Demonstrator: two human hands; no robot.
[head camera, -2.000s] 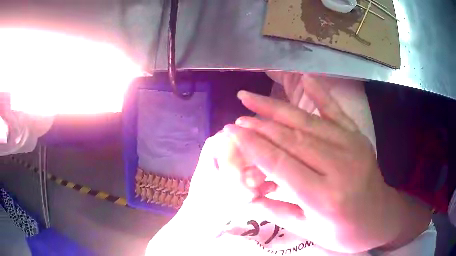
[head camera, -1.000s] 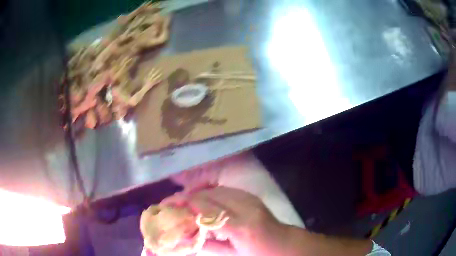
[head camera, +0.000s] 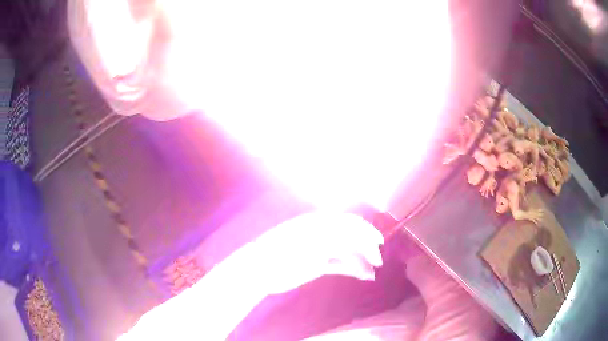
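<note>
My left hand (head camera: 350, 245) reaches in from the lower left and is washed out to white by glare. Its fingers look bent, but whether it holds anything cannot be told. My right hand (head camera: 448, 300) is at the bottom, beside the table edge, cut off and blurred. Its grip is hidden. A heap of tan figures (head camera: 510, 158) with splayed hands lies on the metal table (head camera: 437, 230) at the right. Below it, the brown cardboard (head camera: 503, 253) bears a small white dish (head camera: 542, 260). Thin sticks (head camera: 559, 274) lie beside the dish.
Lamp glare (head camera: 320, 80) whites out the top middle. A dark cable (head camera: 477, 138) crosses beside the heap. A blue tray (head camera: 157, 273) with small tan pieces is low left, and another bin (head camera: 44, 310) of pieces is beyond. Yellow-black tape (head camera: 110, 200) runs along the floor.
The view has swung left and tilted, so table, heap and cardboard now stand at the right. The glare has grown. The tan figure seen in my hands one second ago no longer shows.
</note>
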